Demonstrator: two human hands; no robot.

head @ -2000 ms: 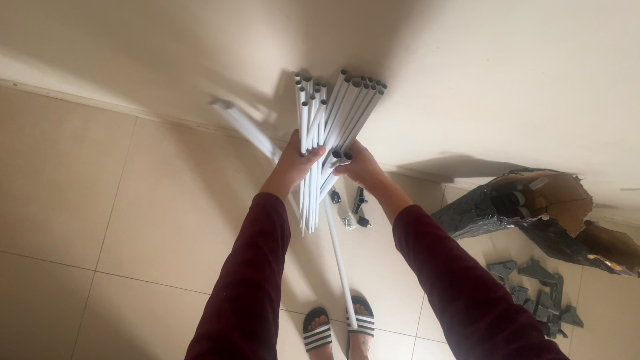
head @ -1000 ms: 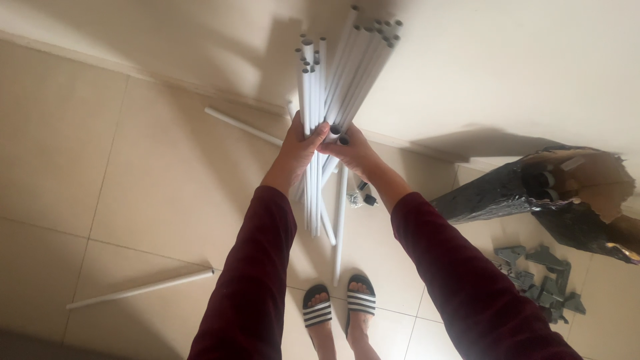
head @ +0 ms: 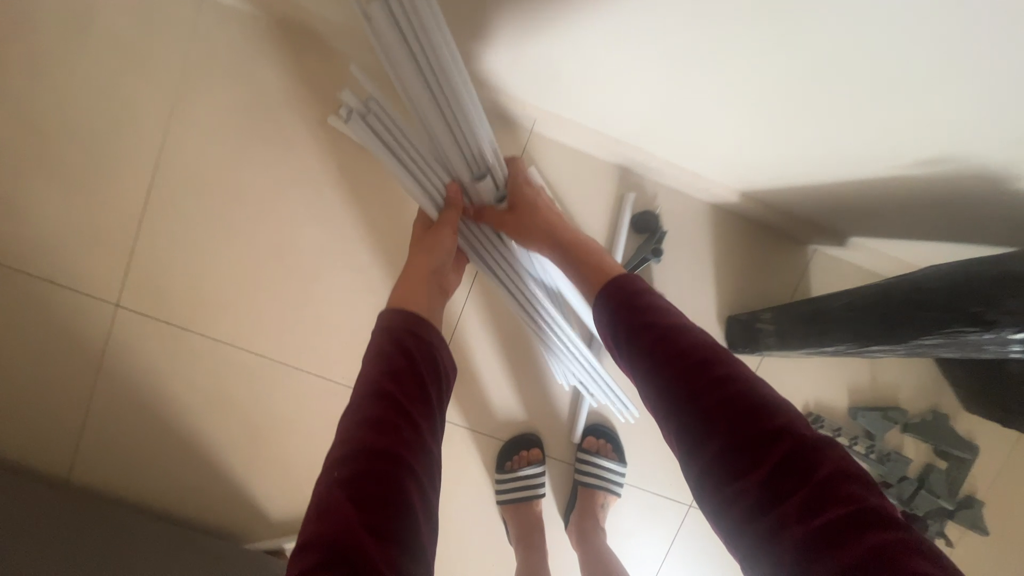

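My left hand (head: 436, 248) grips a bundle of thin white tubes (head: 528, 292) that slants from upper left down to the right, above my feet. A second bundle of thicker white tubes (head: 432, 88) is in my right hand (head: 524, 208), its lower open ends by my fingers and its far ends cut off by the top edge. The two bundles cross where my hands meet. Under them, another white tube (head: 624, 224) lies on the floor, partly hidden by my right forearm.
Dark plastic fittings (head: 650, 244) lie beside the floor tube. At right is a long package in black wrapping (head: 872, 308), with a pile of grey plastic connectors (head: 932, 464) below it. A pale wall (head: 760, 88) rises at upper right. My feet wear striped slides (head: 520, 480).
Both bundles, upright before, now lean to the upper left, and the thin ones have spread apart from the thick ones. My hands stay on them. The view has shifted.
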